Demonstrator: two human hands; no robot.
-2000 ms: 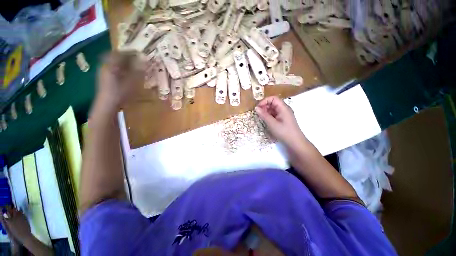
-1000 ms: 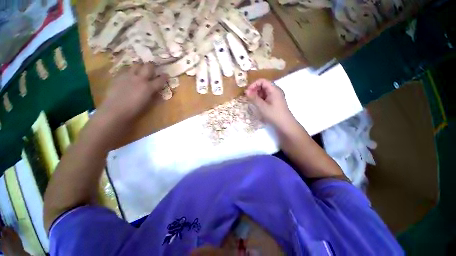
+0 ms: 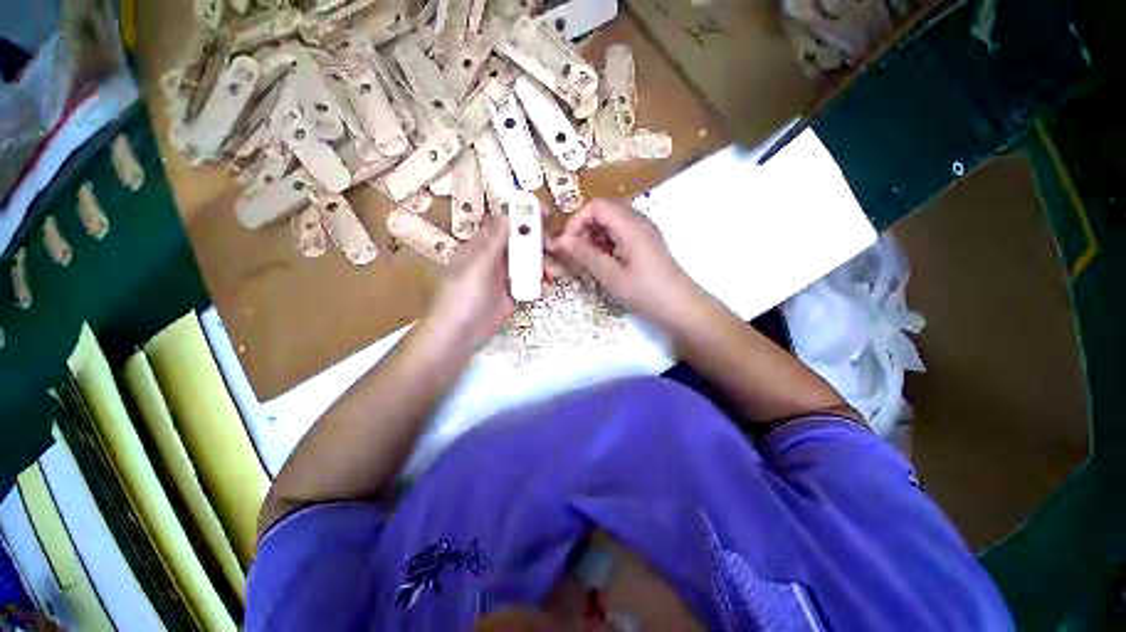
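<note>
My left hand [image 3: 479, 278] holds a beige strap tab [image 3: 526, 253] upright above the near edge of the tab heap; its dark hole and small printed marks show near the upper end. My right hand [image 3: 621, 257] is just to the right of that tab, thumb and fingertips pinched together; whether a small fitting is between them is too small to tell. Small pinkish-tan fittings [image 3: 562, 324] lie scattered on the white sheet [image 3: 766, 228] below both hands. The heap of beige tabs [image 3: 371, 99] lies on brown cardboard [image 3: 290, 303] beyond the hands.
Several single tabs [image 3: 93, 210] lie spaced on the green surface at left. Yellow and white boards [image 3: 204, 401] stand at lower left. A carton [image 3: 1006, 358] and crumpled white material [image 3: 852, 321] are at right. A clear bag of tabs [image 3: 840, 27] is at upper right.
My left hand has come from the heap to the middle with a tab in it, beside my right hand. My right hand stays over the fittings. The view has shifted a little.
</note>
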